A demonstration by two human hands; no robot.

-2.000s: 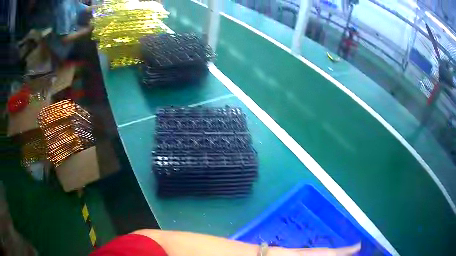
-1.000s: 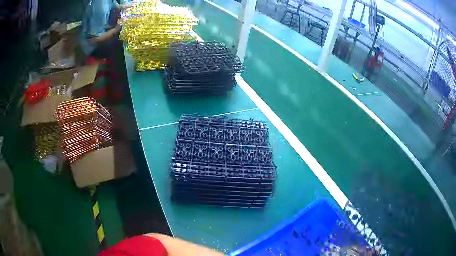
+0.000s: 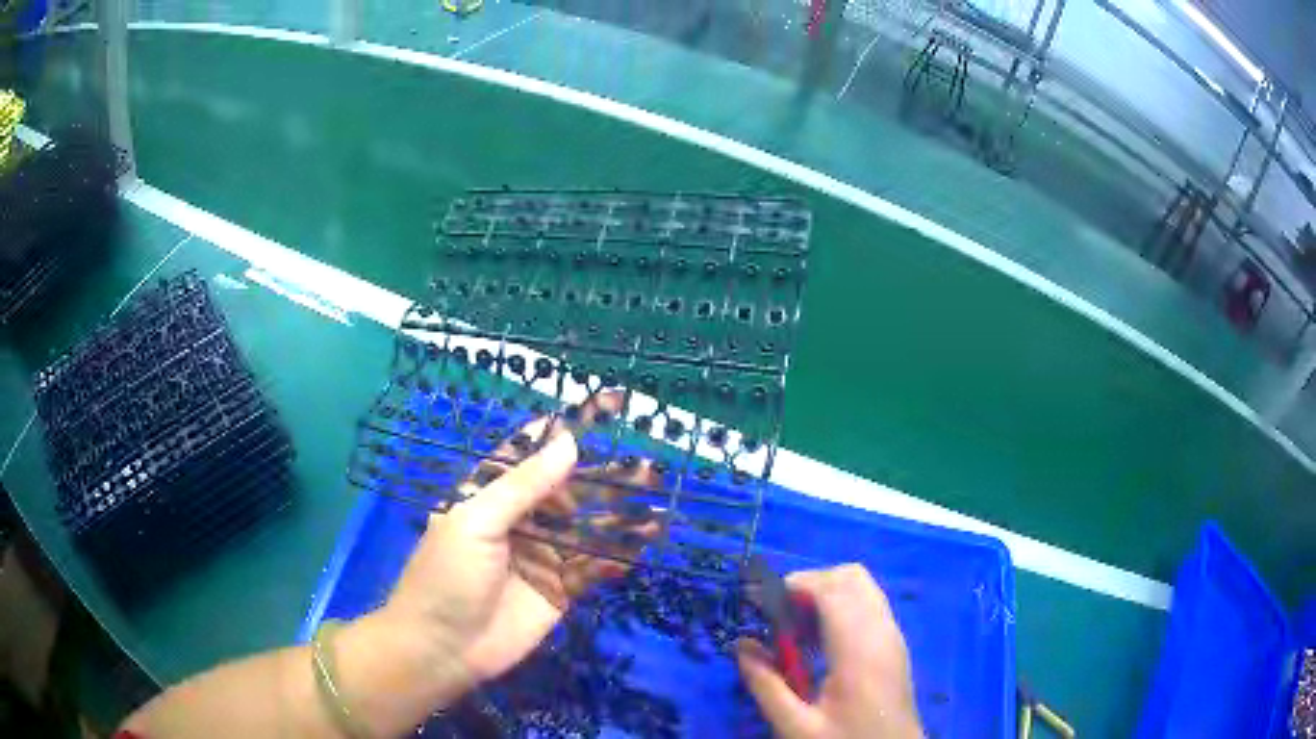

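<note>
A black see-through runner frame (image 3: 606, 347) with rows of small parts is held up, tilted, over the blue tray (image 3: 981, 606). My left hand (image 3: 505, 563) grips its lower left part, thumb on the near side and fingers seen through the grid. My right hand (image 3: 852, 664) is closed around red-handled side cutters (image 3: 787, 635), whose dark jaws are at the frame's lower right edge. Whether they touch it cannot be told. Small black moulded parts (image 3: 606, 679) lie loose in the tray below the hands.
A stack of black frames (image 3: 166, 419) stands on the green bench left of the tray, with another dark stack (image 3: 58, 217) beyond. A second blue bin (image 3: 1220, 650) is at the right. A yellow-handled tool (image 3: 1042, 710) lies between the bins. A white edge strip (image 3: 938, 513) runs behind the tray.
The view has swung right, so the stacks are now at the left. Both hands are now over the tray, the left holding a frame up, the right holding the cutters.
</note>
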